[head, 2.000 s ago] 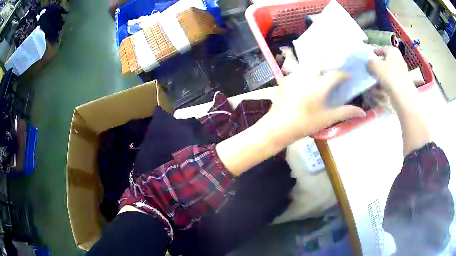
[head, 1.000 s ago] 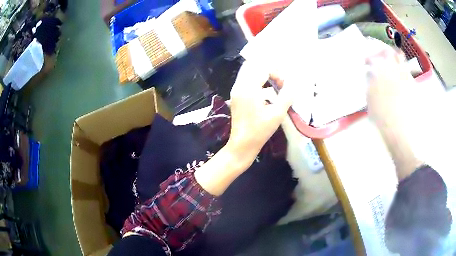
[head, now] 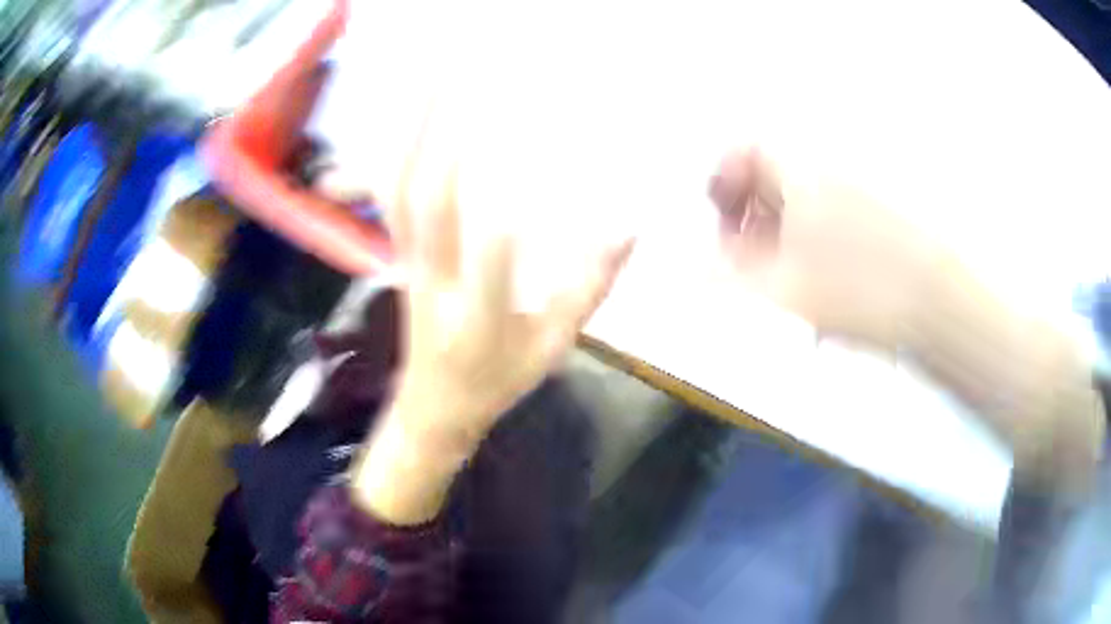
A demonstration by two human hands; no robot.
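The view is blurred and overexposed. My left hand (head: 469, 293) reaches up at the centre left, fingers spread, beside the red basket (head: 286, 201) and over a washed-out white area. Whether it holds anything cannot be told. My right hand (head: 798, 238) is over the white table (head: 902, 396), its fingertips close together. Whether something white is between them cannot be told. Dark cloth (head: 518, 500) lies below my left forearm.
The cardboard box (head: 171, 512) stands at the lower left with dark cloth in it. Blue containers (head: 128, 219) and a tan bundle with white bands (head: 146, 317) are at the left. The table's wooden edge (head: 719, 408) runs diagonally down to the right.
The view has swung to the right, so the basket, box and bundle appear further left. Both hands have left the basket's middle; the white sheets seen in them are now lost in glare.
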